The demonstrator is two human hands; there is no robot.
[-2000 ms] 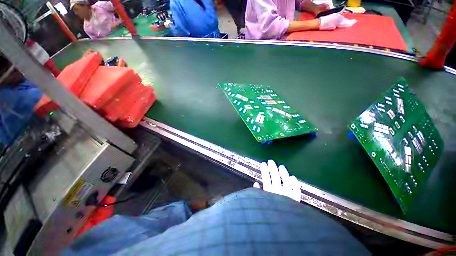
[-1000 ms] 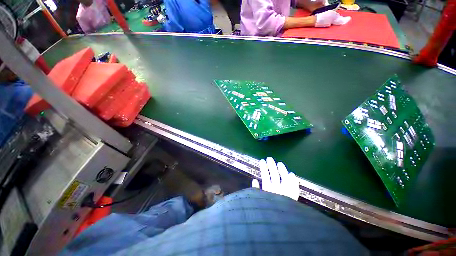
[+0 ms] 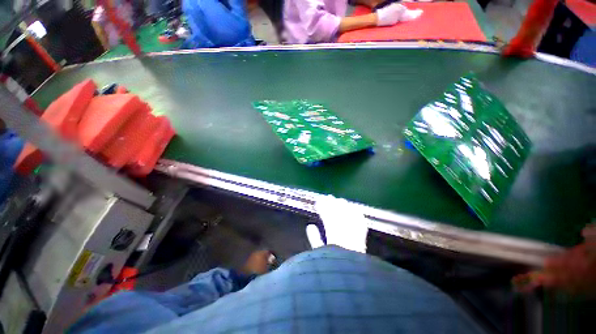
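Note:
A green circuit board lies tilted on the green conveyor, with blue parts under its edge. A larger green circuit board leans more steeply to its right, with bright glare on it. My right hand, in a white glove, rests on the silver side rail in front of the boards, thumb apart, holding nothing and touching neither board. A small blurred skin-toned shape, apparently my left hand, shows at the end of a blue sleeve at the lower left, below the rail; its fingers are unclear.
Stacked red foam pads stand at the conveyor's left end. A grey metal box with a yellow label and a slanted grey bar are at the left. Across the conveyor, people work, one gloved hand on a red mat. A blurred orange-red object is lower right.
The view has shifted, so the boards and foam pads appear further left and slightly higher. My right hand stays on the rail. More of the orange-red object shows at the lower right.

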